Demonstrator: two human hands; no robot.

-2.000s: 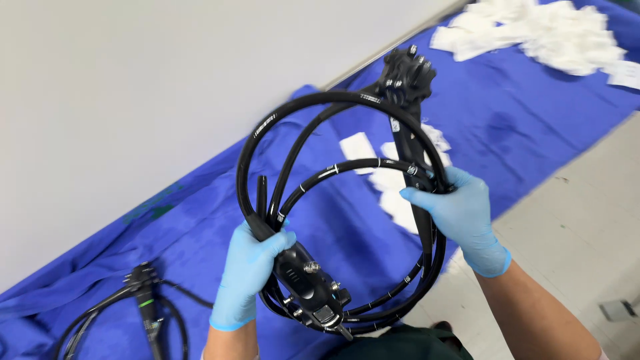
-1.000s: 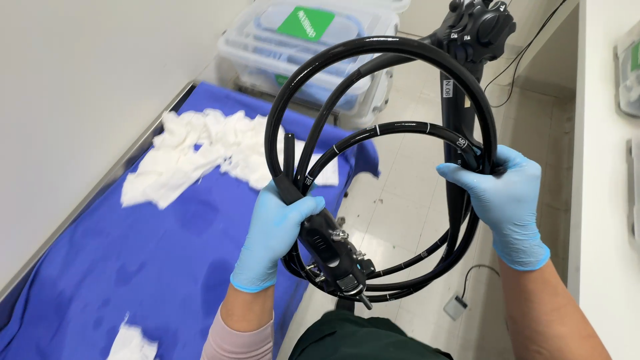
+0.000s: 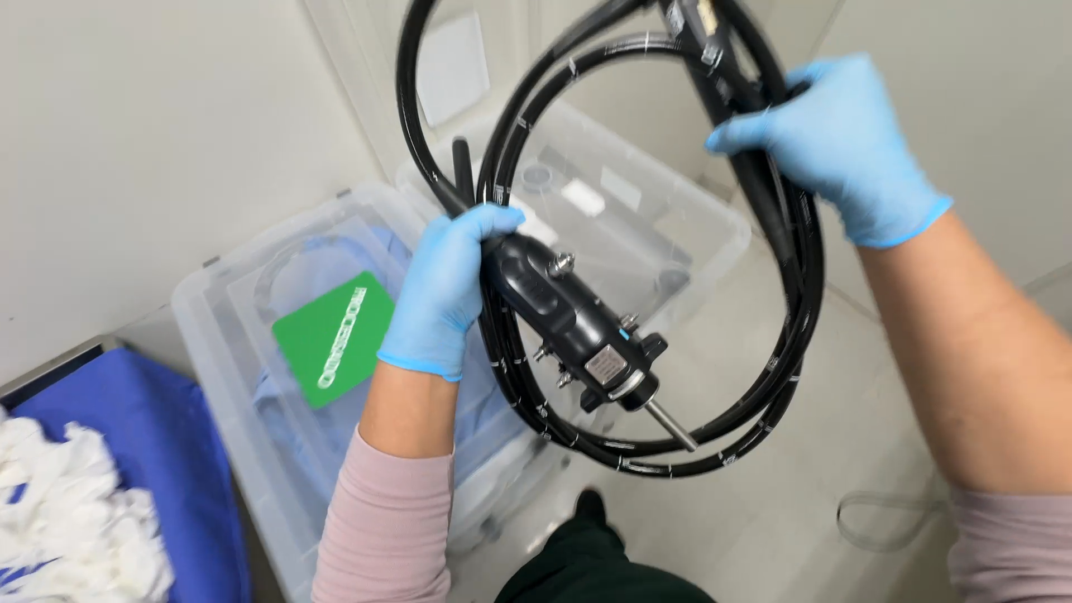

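Note:
A black flexible endoscope, its tube point(image 3: 808, 293) marked with white rings, hangs coiled between my two blue-gloved hands. My left hand point(image 3: 444, 289) grips the coils and the top of the light-guide connector point(image 3: 569, 314), which has metal ports and a metal pin pointing down to the right. My right hand point(image 3: 829, 142) is closed round the coils and the shaft by the control section, on the coil's upper right. Most of the control section lies beyond the upper edge of the view.
A lidded clear plastic bin point(image 3: 226, 335) bearing a green card point(image 3: 335, 339) stands below left. Behind the coil is another clear plastic container point(image 3: 712, 226). White crumpled cloths point(image 3: 75, 502) lie on a blue-draped surface point(image 3: 197, 452) at left. A loop of cord point(image 3: 888, 502) lies on the floor.
The view has swung far from the blue-draped surface to the plastic bins and floor. Both hands have kept hold of the coiled endoscope throughout.

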